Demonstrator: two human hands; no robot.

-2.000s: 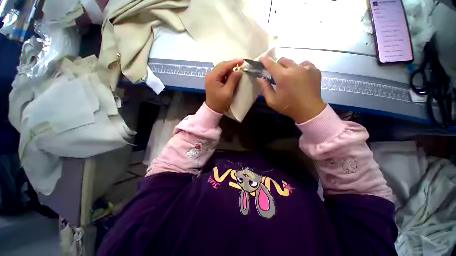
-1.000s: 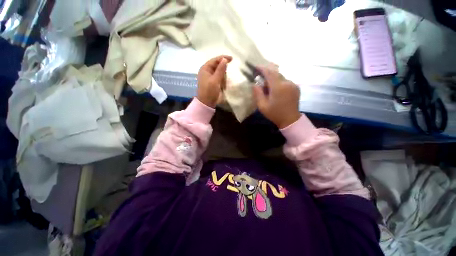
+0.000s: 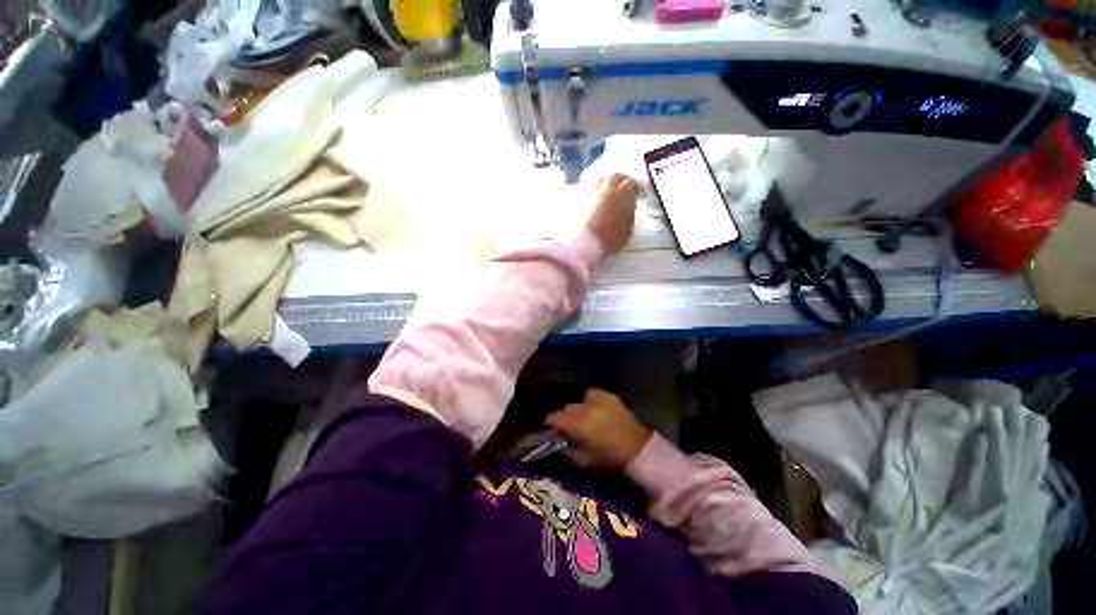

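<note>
My left hand [image 3: 613, 216] reaches forward onto the machine bed, just right of and below the needle area [image 3: 575, 150]. Its fingers are close together; glare hides whether they pinch anything. My right hand [image 3: 601, 430] is low, in front of my chest and below the table edge. It is closed around thread snips [image 3: 543, 449], whose metal tip points left. Beige fabric [image 3: 283, 222] lies in folds at the left of the bed and runs into a bright, overexposed area. A small white tag [image 3: 290, 342] hangs at its lower edge.
The white "Jack" sewing machine [image 3: 661, 106] spans the back. A lit smartphone [image 3: 694, 198] and black scissors [image 3: 817, 267] lie right of my left hand. A red plastic bag [image 3: 1022, 198] is farther right. Pale cloth piles hang at left [image 3: 96, 421] and lower right [image 3: 925, 469].
The view has tilted up, showing the machine. My left hand has let go of the cream cloth and moved forward and right. My right hand has dropped towards my body, still with the snips.
</note>
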